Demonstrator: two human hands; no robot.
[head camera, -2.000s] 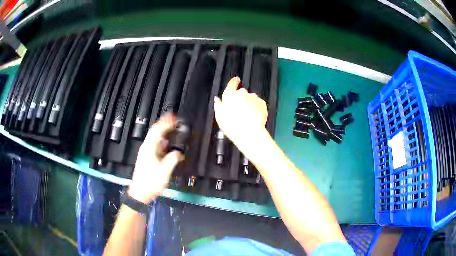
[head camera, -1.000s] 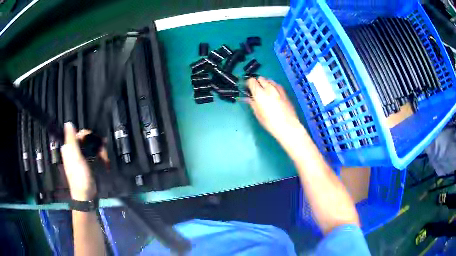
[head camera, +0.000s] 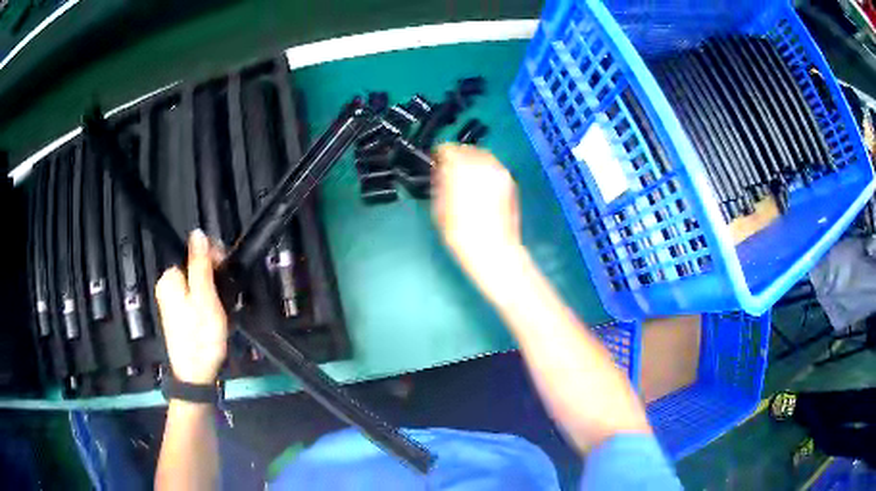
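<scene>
My left hand (head camera: 195, 321) holds a black folding leg unit (head camera: 331, 395) at its hub, over the slotted tray. The unit is open, with long bars spread up-left, up-right and down-right; fingers partly hide the hub. The up-right bar's end reaches the pile of small black pieces (head camera: 378, 184) on the mat. My right hand (head camera: 477, 199) is at the right side of the pile, slightly blurred, fingers bent together; whether it holds a piece cannot be told.
The slotted tray (head camera: 333, 326) at left holds black units with silver ends. A blue basket (head camera: 672, 283) with a white label and parallel black rods stands at right. A lower blue crate (head camera: 735, 384) with cardboard is below. A person's grey clothing (head camera: 845, 288) shows at far right.
The view has swung right. My left hand took a unit from the tray area and its bars are now spread and clearer. My right hand moved from the tray to the small pieces.
</scene>
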